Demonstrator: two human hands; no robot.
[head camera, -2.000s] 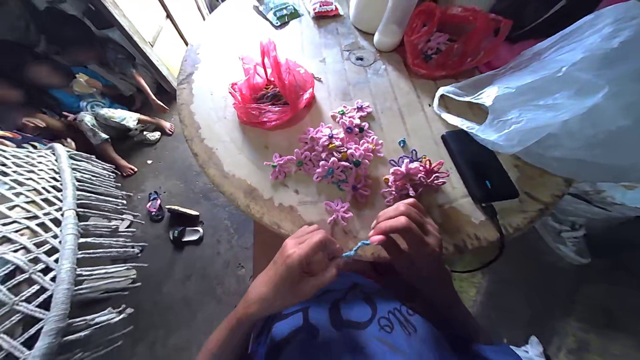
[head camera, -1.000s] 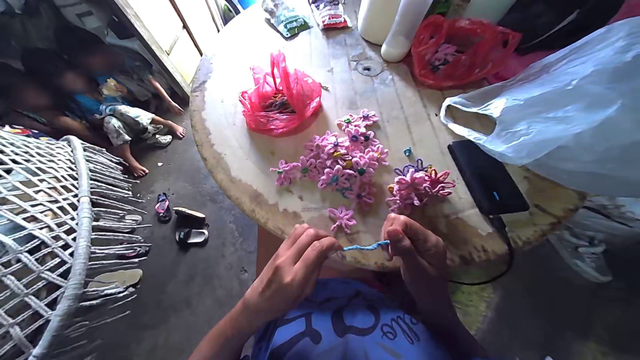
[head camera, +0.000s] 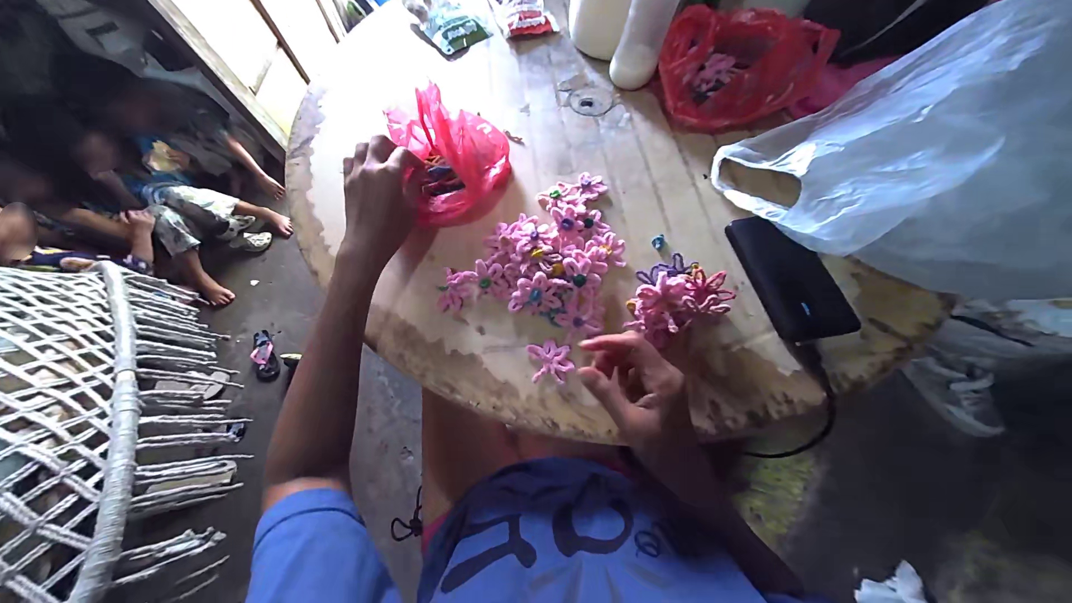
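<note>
My left hand (head camera: 378, 188) is at the left side of a red plastic bag (head camera: 469, 167), its fingertips at the bag's edge; whether they grip it is hidden. Thin dark and coloured pieces show inside the bag. My right hand (head camera: 632, 381) hovers at the table's near edge, thumb and forefinger apart, with nothing seen between them. Just left of it lies a single pink craft flower (head camera: 551, 362). Beyond is a pile of pink flowers (head camera: 536, 260) with coloured centres, and to its right a smaller flower cluster (head camera: 678, 300). A small teal piece (head camera: 658, 242) lies above that cluster.
The round wooden table (head camera: 502, 352) also holds a black power bank (head camera: 791, 280) with a cable, a clear plastic bag (head camera: 904, 159), another red bag (head camera: 737, 67), white bottles (head camera: 641, 42) and packets (head camera: 456, 27). A white woven chair (head camera: 121, 402) stands left; several people sit beyond it.
My left hand has moved forward and left to the red bag. The blue twisted strand between my hands earlier is no longer seen there. My right hand's fingers have parted.
</note>
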